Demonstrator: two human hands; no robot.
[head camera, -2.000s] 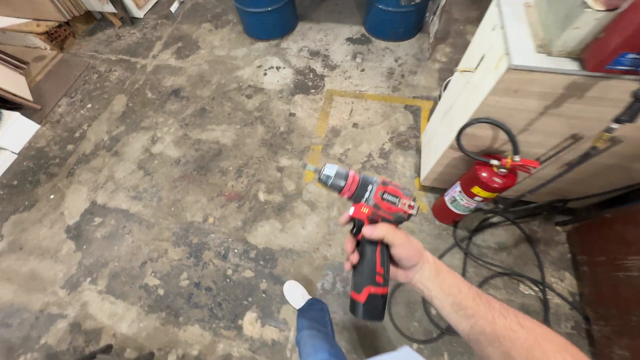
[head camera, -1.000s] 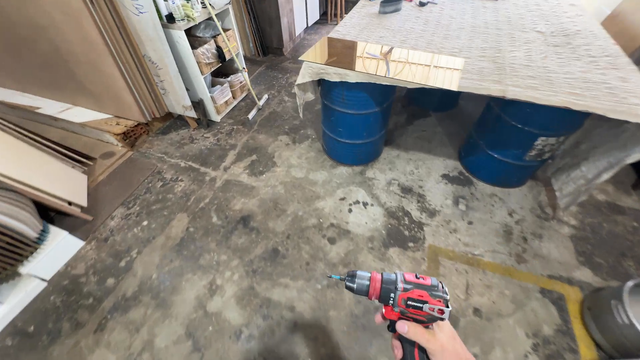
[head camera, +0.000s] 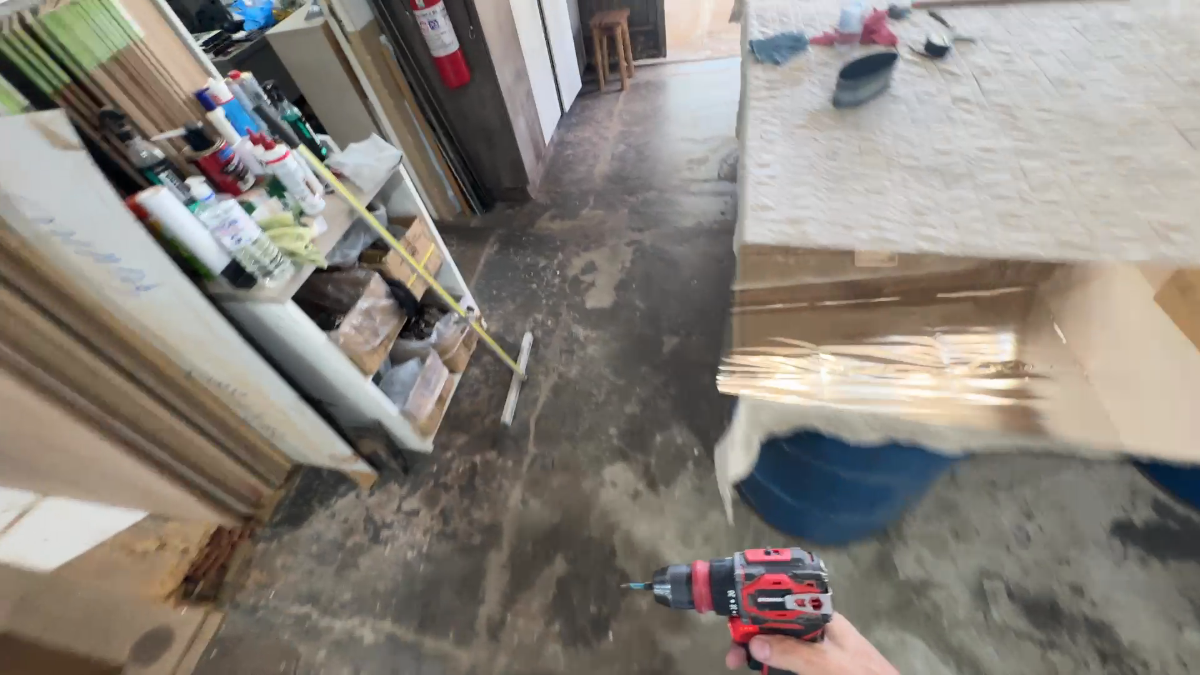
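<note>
My right hand is closed around the handle of a red and black cordless drill at the bottom, right of centre. A short bit sits in its chuck and points left. The drill is held over the concrete floor, near a blue drum that stands under the covered table. The lower part of the drill is cut off by the frame edge. My left hand does not show.
A cloth-covered table with a reflective sheet at its edge stands on the right. On the left are a shelf unit with bottles, leaning boards and a yellow-handled squeegee. A wooden stool stands at the back.
The view has swung from the floor by a fire extinguisher to the shelf and covered table, which are now nearer. My right hand still holds the drill.
</note>
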